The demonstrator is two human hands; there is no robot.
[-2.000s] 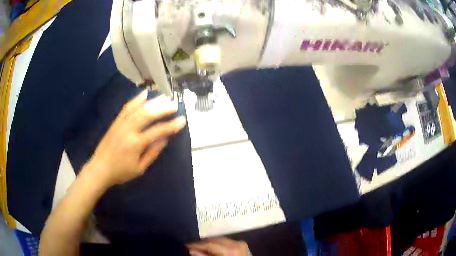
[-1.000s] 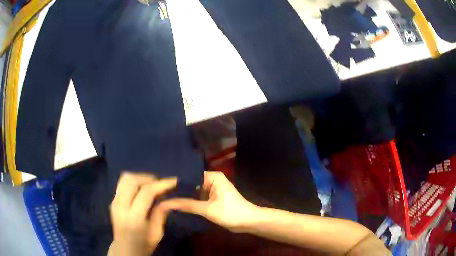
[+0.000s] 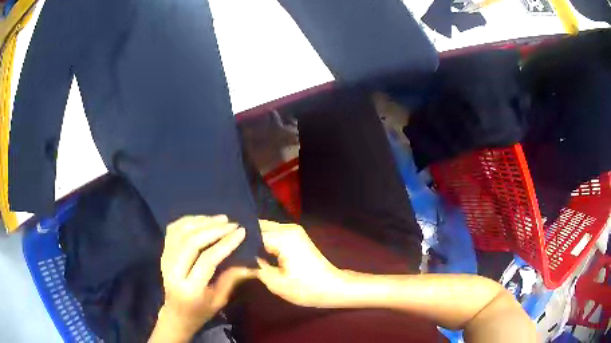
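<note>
A long dark navy cut panel (image 3: 167, 114) lies on the white table and hangs over its front edge toward my lap. My left hand (image 3: 201, 268) holds the lower end of the panel, fingers over its face. My right hand (image 3: 291, 261) grips the same end at its right edge, thumb and fingers close together. The fingertips of both hands nearly meet. A second navy panel (image 3: 368, 40) lies to the right and hangs over the front edge. Another navy piece (image 3: 37, 134) lies along the table's left side. The sewing machine is out of view.
A blue perforated basket (image 3: 57, 288) with dark cloth stands lower left. A red perforated basket (image 3: 492, 201) stands right, below dark cloth (image 3: 469, 107) heaped over the table edge. Navy scraps (image 3: 452, 17) lie at the table's upper right. The table's front edge (image 3: 288, 100) crosses the view.
My view has tilted down from the machine. My left hand has moved from beside the needle to the panel's lower end, and my right hand has come up and gripped it too.
</note>
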